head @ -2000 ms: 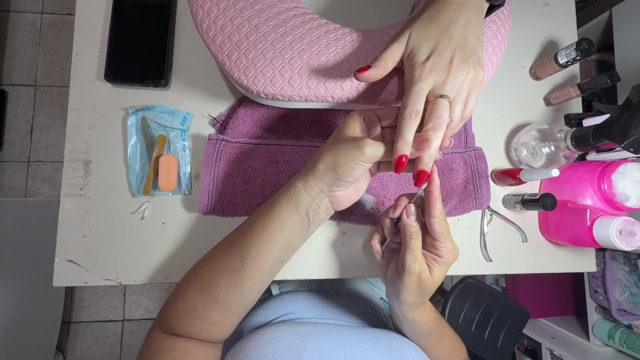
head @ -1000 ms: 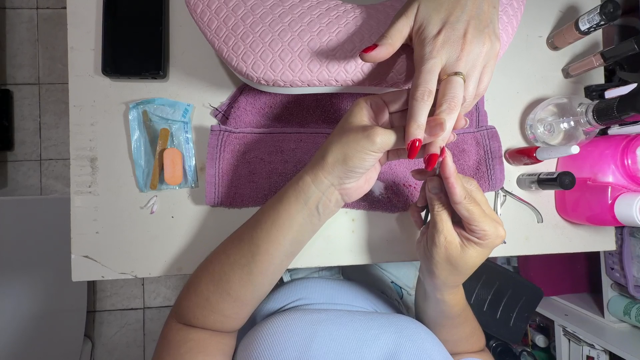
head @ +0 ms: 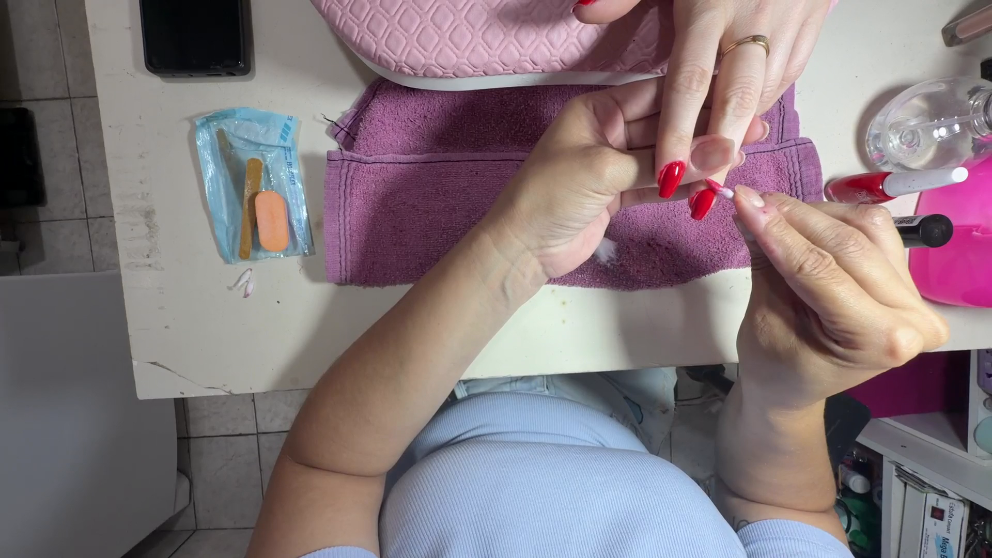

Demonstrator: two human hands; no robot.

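My left hand (head: 593, 174) holds a finger of another person's hand (head: 728, 85), its thumb on that finger and its other fingers beneath. That hand has glossy red nails and a gold-coloured ring (head: 745, 44). Between the thumb and fingertips of my right hand (head: 837, 271) is a thin stick with a cotton tip (head: 721, 188), white and stained red. The tip is beside a red nail (head: 702, 204) and seems to touch the finger's edge; the rest of the stick is hidden by my fingers. Both hands are over a purple towel (head: 434, 209) with a white tuft of cotton (head: 606, 251) on it.
A pink quilted cushion (head: 496, 39) lies behind the towel. On the left are a black phone (head: 194, 35) and a blue pouch (head: 225, 186) with a file and orange block. At right stand a clear bottle (head: 914, 128), a red polish bottle (head: 856, 188) and a pink container (head: 957, 263).
My right hand has turned and moved to the right side of the nail, and the stick's stained tip now shows. My left hand still holds the finger. The view is nearer and shifted.
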